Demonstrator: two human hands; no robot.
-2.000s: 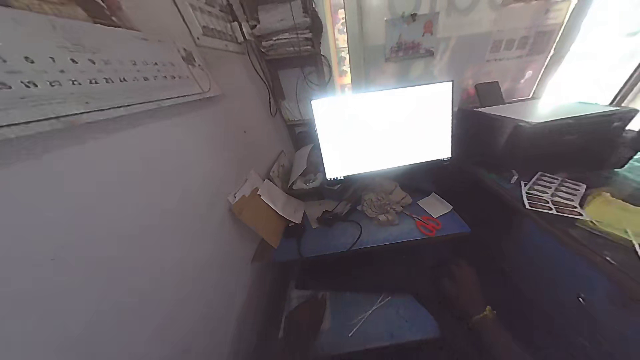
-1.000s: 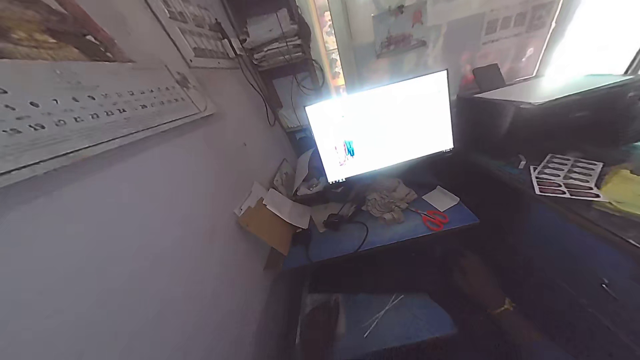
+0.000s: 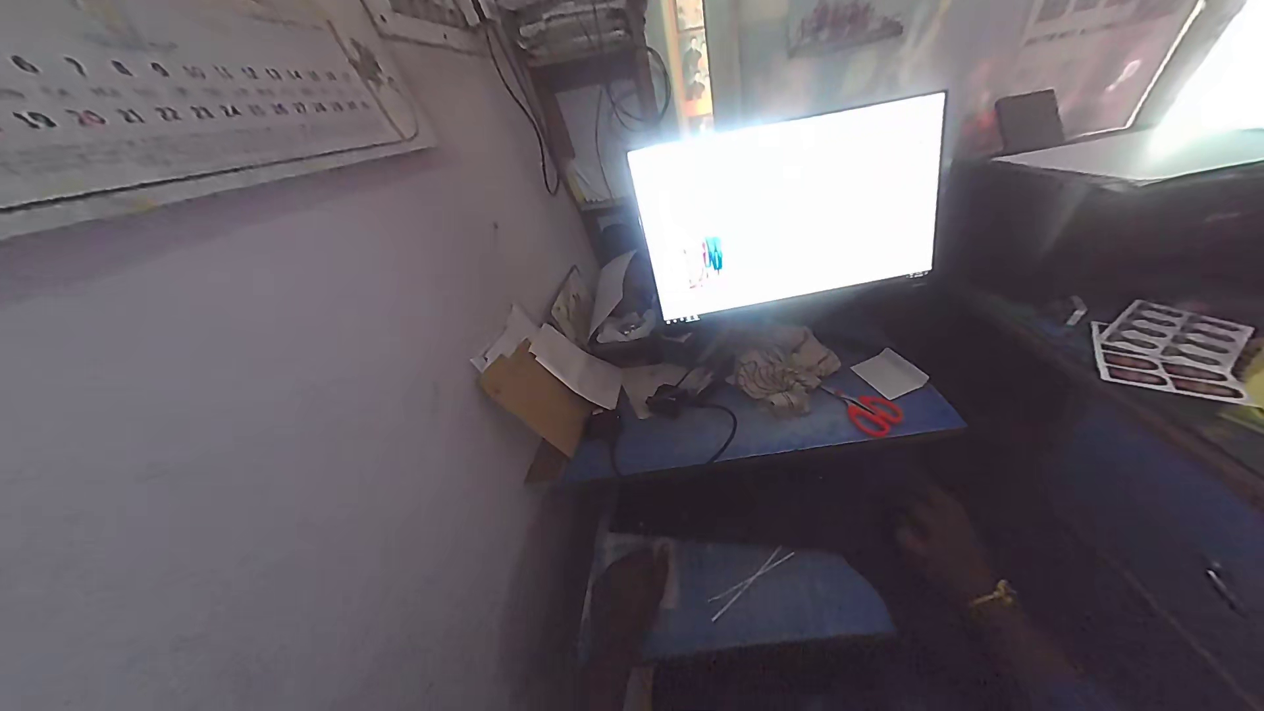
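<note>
My left hand [image 3: 632, 588] rests at the left end of a lower blue shelf [image 3: 820, 602], over a pale sheet that it partly hides. To its right on that shelf lie thin white strips [image 3: 748, 585], crossed. My right hand [image 3: 928, 528] reaches into the dark space below the right end of the upper blue shelf; its fingers are dim, and whether a thing lies under them cannot be told. A yellow band [image 3: 995, 594] circles the right wrist. Above stands a lit monitor [image 3: 795, 202], with a small coloured picture at the lower left of its bright screen.
On the upper blue shelf [image 3: 790, 444] are red-handled scissors [image 3: 874, 415], a crumpled cloth [image 3: 780, 367], a white paper [image 3: 890, 373], a black cable [image 3: 729, 434] and brown cardboard [image 3: 538, 395] with papers. Printed photo sheets [image 3: 1170, 351] lie right. A calendar [image 3: 197, 99] hangs on the left wall.
A small coloured picture has come up at the lower left of the monitor's screen, which showed plain white two seconds ago. Both hands remain in about the same places.
</note>
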